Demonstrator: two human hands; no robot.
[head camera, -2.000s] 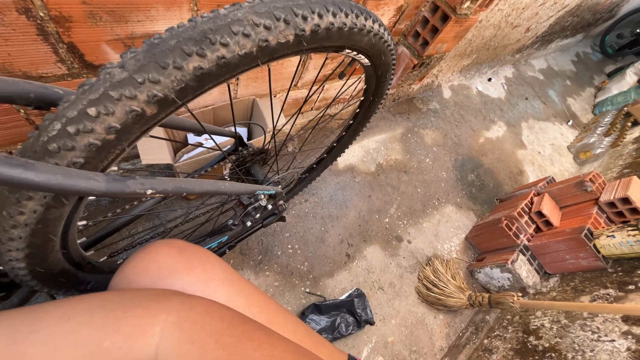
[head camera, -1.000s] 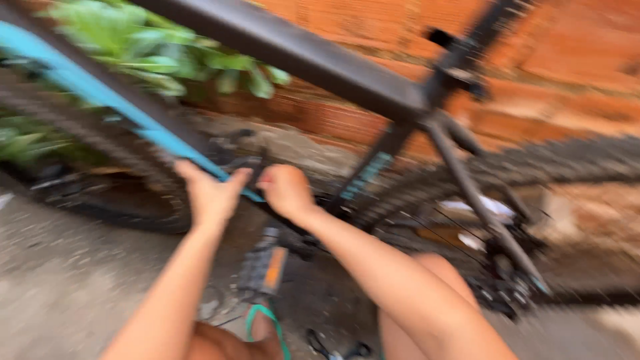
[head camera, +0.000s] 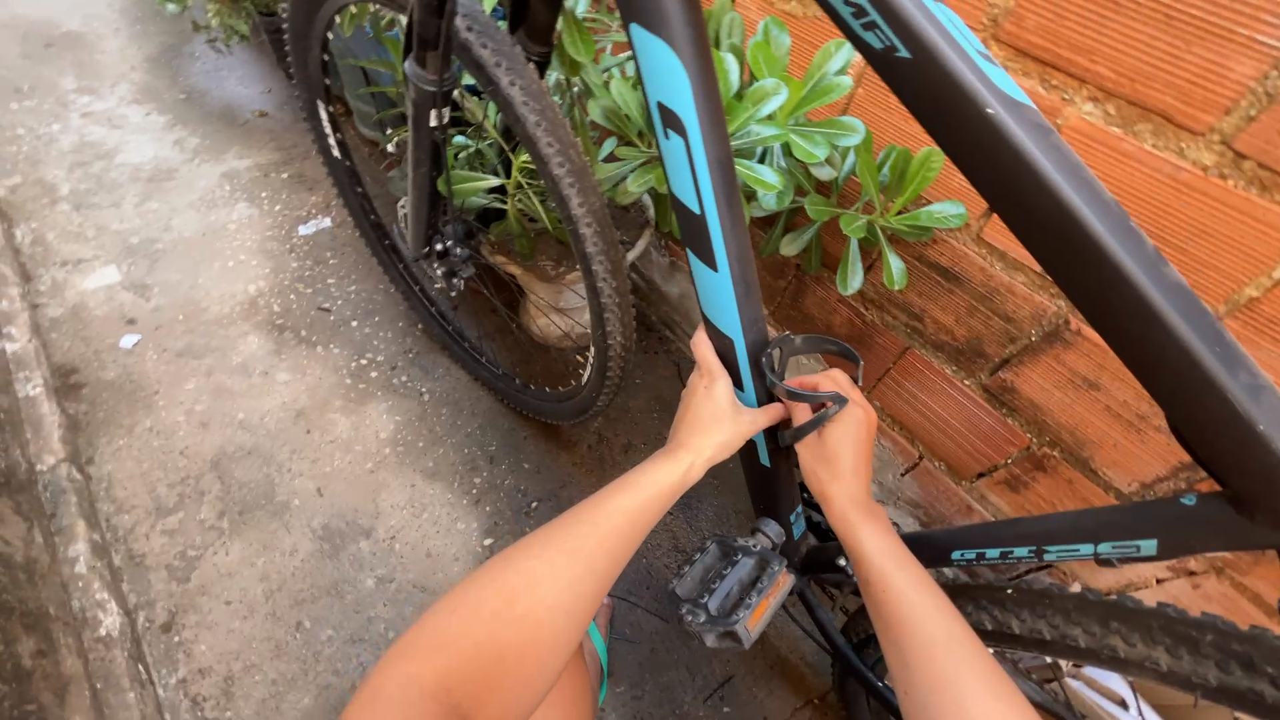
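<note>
A black bottle cage (head camera: 812, 375) sits against the bicycle's black and turquoise down tube (head camera: 690, 190). My left hand (head camera: 715, 405) holds the down tube from its left side, its thumb reaching across to the cage. My right hand (head camera: 832, 430) is at the cage, its fingers bent inside and behind the curved arms; the fingertips are partly hidden, and whether they grip the cage or a small part there cannot be told. Below both hands is a black pedal (head camera: 732, 590) with an orange reflector. The seat tube (head camera: 1080, 530) runs off to the right.
The knobby front tire (head camera: 590, 260) stands at upper left, the rear tire (head camera: 1120, 640) at lower right. Green leafy plants (head camera: 770, 130) and a hollow-brick wall (head camera: 1130, 200) are behind the frame. Concrete floor (head camera: 270, 450) lies at left, and a foot in a turquoise-strapped sandal (head camera: 600, 650) is below.
The view has swung from the rear wheel to the down tube and front wheel. Both hands, out of view two seconds ago, were at the down tube one second ago and remain there.
</note>
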